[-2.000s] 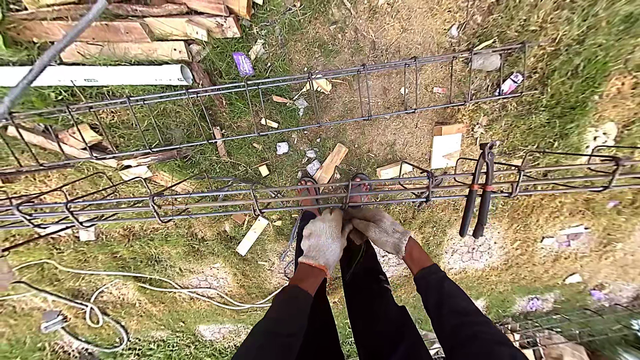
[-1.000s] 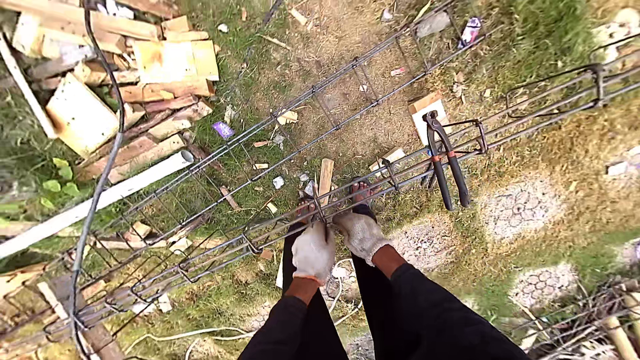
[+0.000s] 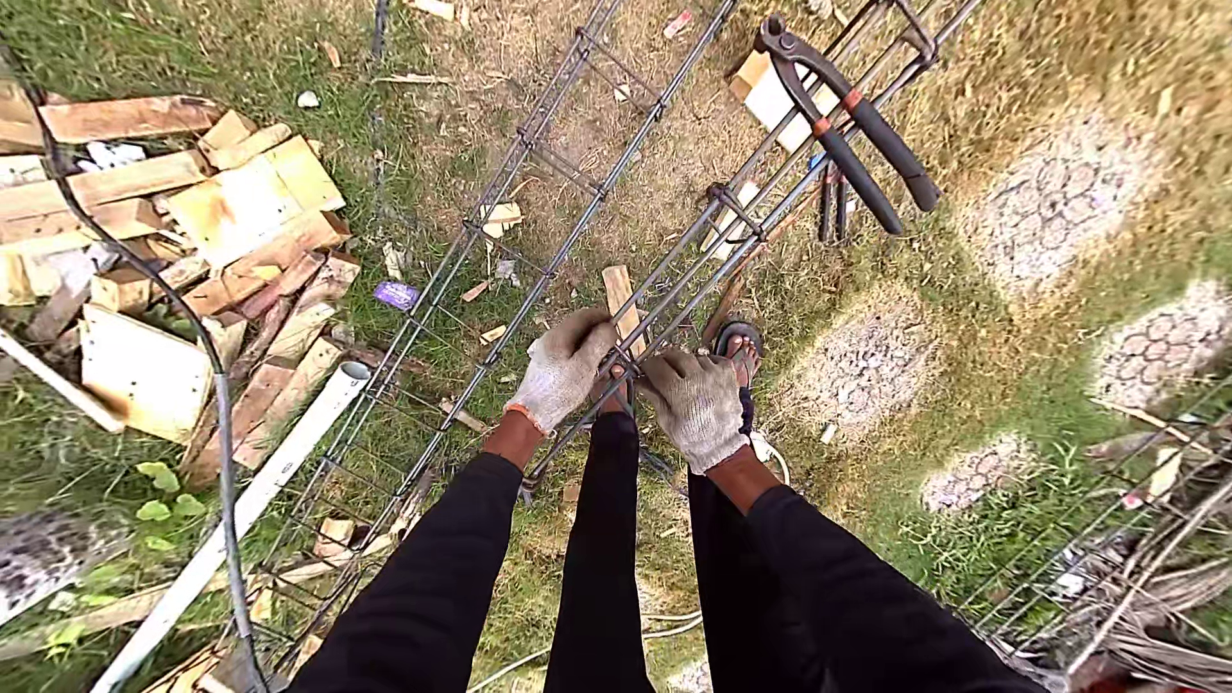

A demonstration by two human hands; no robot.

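My left hand [image 3: 565, 371], in a pale knitted glove, has its fingers at a bar crossing of the near steel rebar cage [image 3: 688, 265]. Close on its right, my right hand [image 3: 695, 404], gloved too, touches the same joint with bent fingers. The fingertips partly hide the joint, and a tie wire there cannot be made out. End-cutting nippers [image 3: 847, 120] with black and red handles lie across the cage's bars, up and to the right of both hands.
A second rebar cage [image 3: 520, 289] runs alongside on the left. Beyond it are a white plastic pipe [image 3: 241, 520], a scrap wood pile [image 3: 183, 250] and a dark cable [image 3: 223, 423]. Patterned pavers [image 3: 871, 356] lie at right; more bars and dry fronds [image 3: 1155, 577] sit lower right.
The view has turned, so the cages now run more steeply. Both hands stay together at the near cage. The nippers still rest on its bars.
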